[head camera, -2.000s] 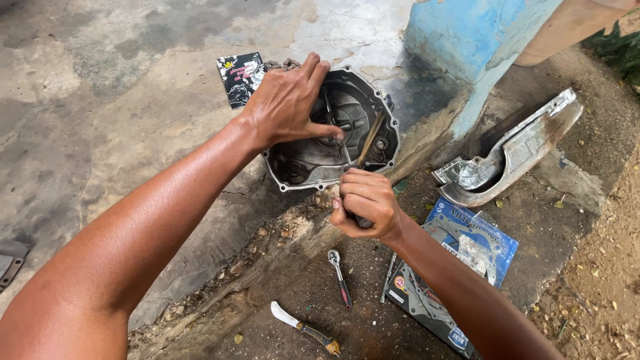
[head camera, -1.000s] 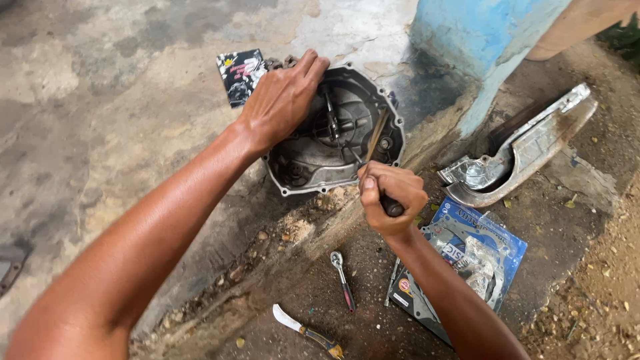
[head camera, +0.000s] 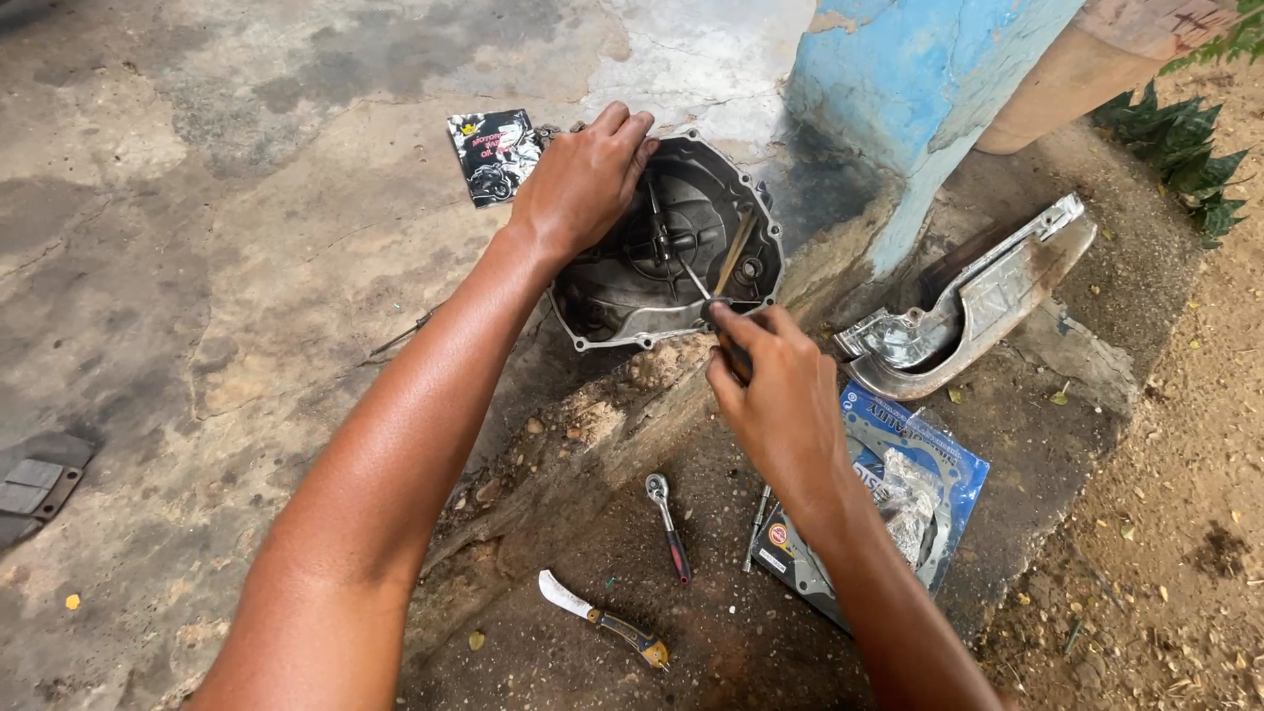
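A metal engine side cover (head camera: 612,324), its hollow side up, rests on the edge of the concrete ledge. My left hand (head camera: 583,183) is at the cover's upper left rim, fingers bent over it; whether it grips the rim or something inside is hidden. My right hand (head camera: 780,395) holds a screwdriver (head camera: 733,346) by its dark handle, with the shaft reaching into the cover toward a metal shaft part (head camera: 660,222) at its middle. A brown, stick-like tool (head camera: 734,255) leans inside the cover at the right.
A ratchet (head camera: 667,528) and a knife with a curved blade (head camera: 602,617) lie below. Right are a gasket packet (head camera: 958,474) and another metal cover (head camera: 1017,296). A black printed packet (head camera: 491,158) lies upper left. A blue pillar (head camera: 889,89) stands behind.
My left thumb, earlier stretched toward the middle of the cover, has drawn back to the rim. My right hand has moved a little away from the cover, to the lower right.
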